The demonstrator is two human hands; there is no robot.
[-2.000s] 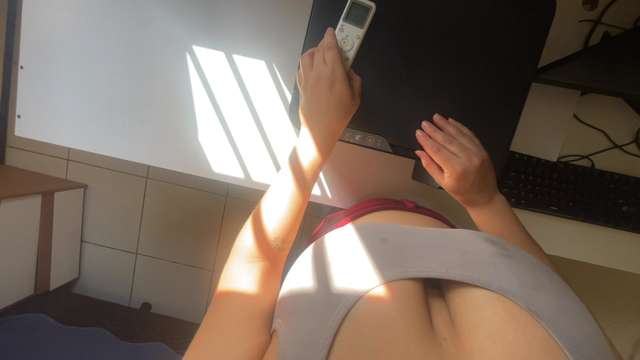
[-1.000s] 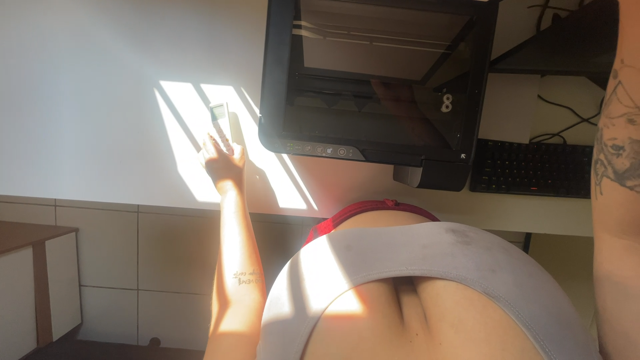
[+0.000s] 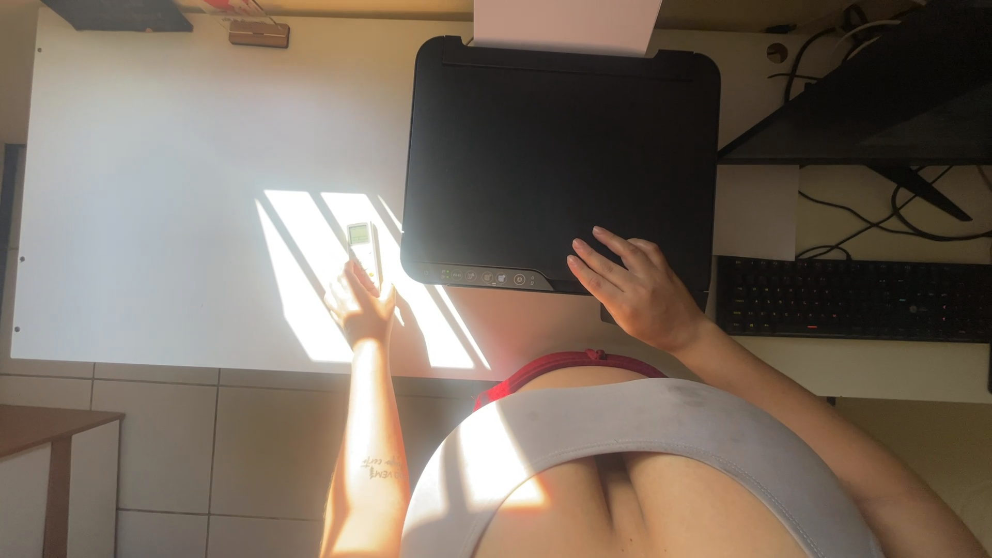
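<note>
My left hand [image 3: 360, 302] has its fingers around the lower end of a white remote control [image 3: 362, 246] with a small display, over the sunlit patch of the white desk. Right of it stands a black printer-scanner [image 3: 558, 155], its flat lid down and a row of buttons along the front edge. My right hand [image 3: 635, 287] rests with spread fingers on the front right part of the lid and holds nothing. Whether the remote touches the desk I cannot tell.
Paper [image 3: 566, 23] stands up behind the printer. A black keyboard [image 3: 852, 298], a monitor [image 3: 868, 116] and loose cables lie to the right. A small wooden holder [image 3: 259, 34] sits at the desk's back edge. Below left is a brown-topped cabinet [image 3: 54, 426].
The remote has gone from over the printer to the desk on the left, in my left hand. The scanner lid, raised a second ago, is down, and my right hand is back on it.
</note>
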